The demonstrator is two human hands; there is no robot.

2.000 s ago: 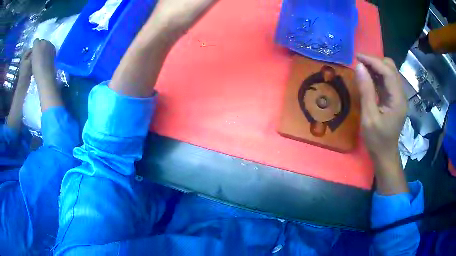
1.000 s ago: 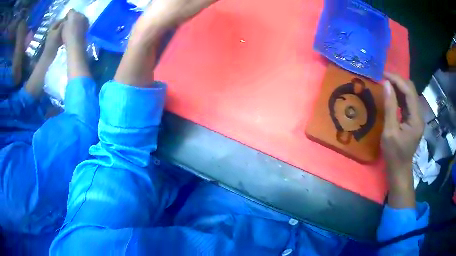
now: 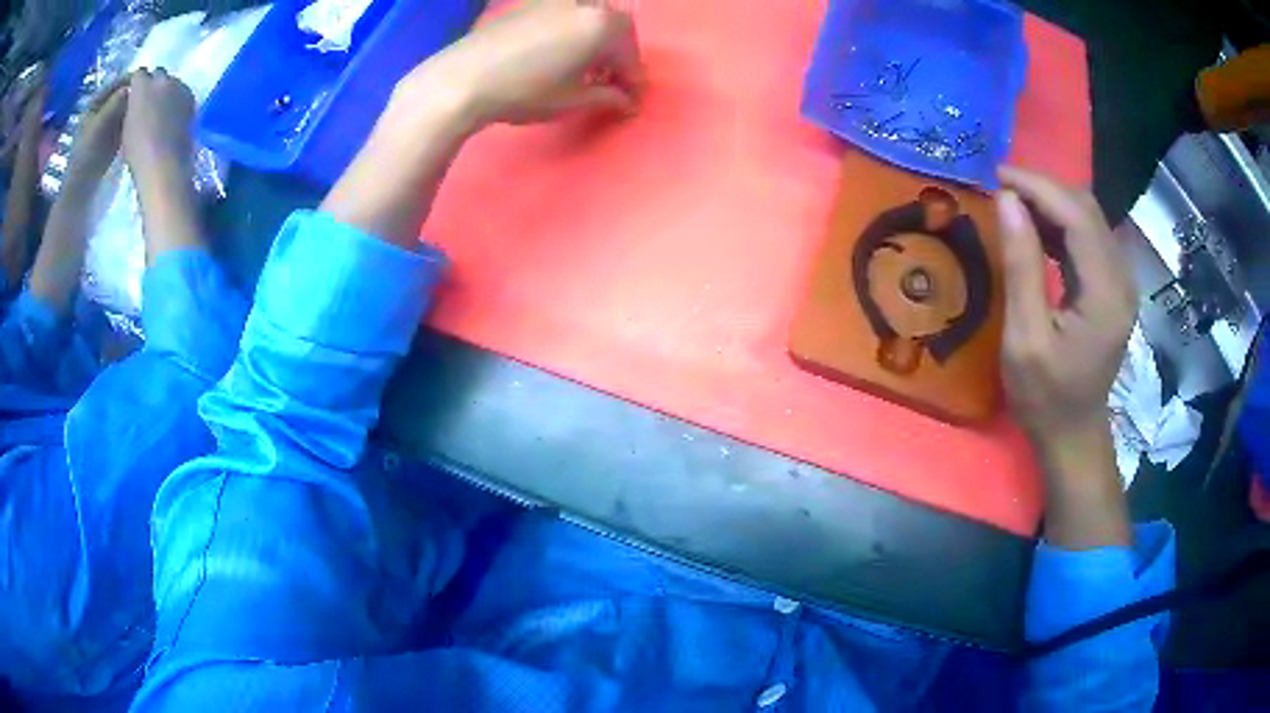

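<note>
The orange-brown fixture lies on the red-pink mat. Its round recess holds no housing and shows a pale centre. My right hand is at the fixture's right edge, thumb and fingers slightly apart; whether its fingertips hold something small cannot be told. My left hand is over the upper left of the mat, fingers curled down near the surface; its fingertips are partly hidden and any small part in them cannot be made out. The blue small-parts bin with thin metal pieces stands directly behind the fixture.
A longer blue bin with white crumpled material is at upper left. Another person's hands are at far left. A silver metal stand, white tissue and orange screwdriver are at right. A black cord crosses my right sleeve.
My left hand, cut off by the top edge before, now shows fully with curled fingers over the mat. My right hand stays beside the fixture. The camera view has shifted.
</note>
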